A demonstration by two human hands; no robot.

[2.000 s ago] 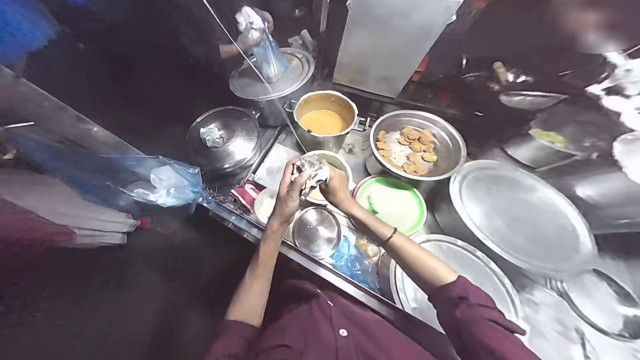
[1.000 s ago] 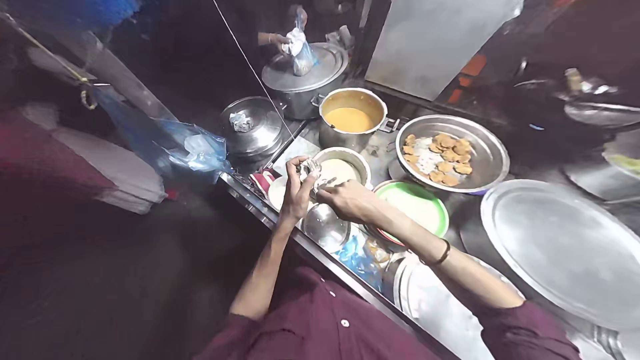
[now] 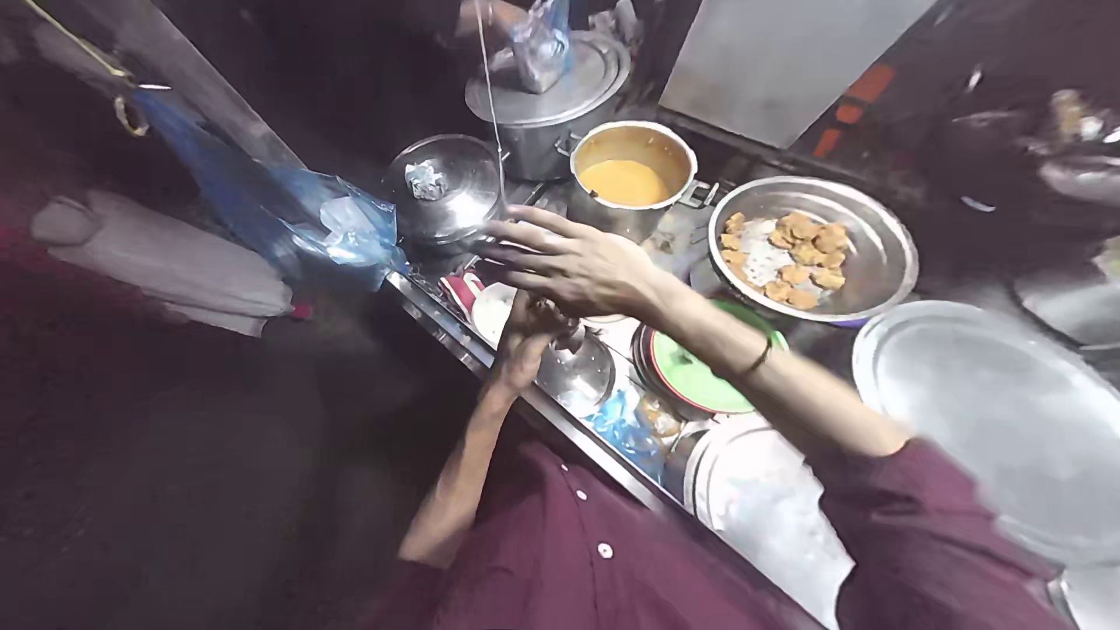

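Note:
My right hand [image 3: 577,262] reaches across with its fingers spread, above my left hand and short of the lidded pot [image 3: 451,197]. A thin string [image 3: 490,87] hangs down beside its fingertips. Below it, my left hand [image 3: 529,337] is curled and partly covered by the right; whether it holds something cannot be made out. Around the hands stand a white bowl [image 3: 492,313], a round steel lid or dish [image 3: 582,372], green plates [image 3: 700,372] and a steel pot of orange-yellow liquid [image 3: 626,179].
A steel basin [image 3: 884,254] holds fried pieces. Large metal lids [image 3: 989,411] lie at right. Blue plastic bags [image 3: 350,227] hang at the counter's corner. Behind, another person's hand [image 3: 494,16] is near a plastic bag [image 3: 541,52] on a large lidded pot [image 3: 595,79]. The counter's metal edge [image 3: 560,416] runs diagonally.
My hands were together around a crumpled, whitish item. My right hand has since come off it and extended to the left, fingers spread, over my left hand.

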